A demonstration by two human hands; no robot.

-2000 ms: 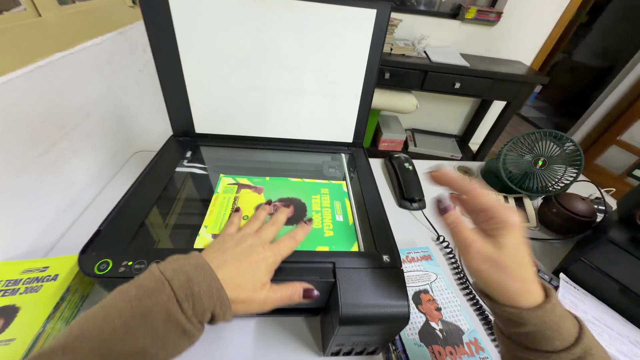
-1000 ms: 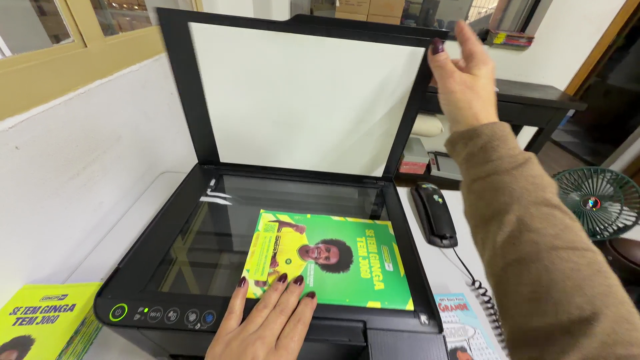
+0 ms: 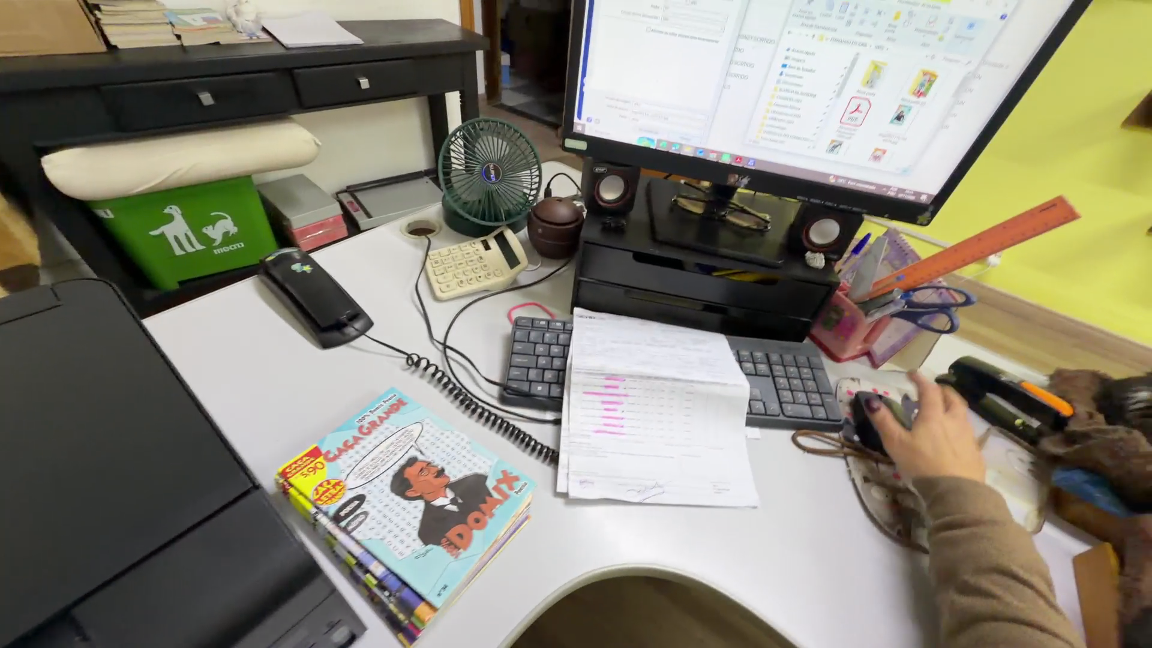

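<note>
My right hand rests on a dark computer mouse on a spotted mouse pad, at the right of the desk. My left hand is out of the frame. Left of the mouse, printed sheets with pink highlighting lie partly over a black keyboard. Above it a computer monitor shows file windows. The printer-scanner at the left now has its lid down, so what lies on its glass is hidden.
A stack of comic books sits beside the printer. Farther back are a telephone handset with a coiled cord, a calculator and a green fan. A pen holder with scissors and an orange ruler stands right, near a stapler.
The scanner lid, raised in both earlier frames, is down. My right hand has gone from the lid to the mouse; my left hand has left the view. The view has swung right.
</note>
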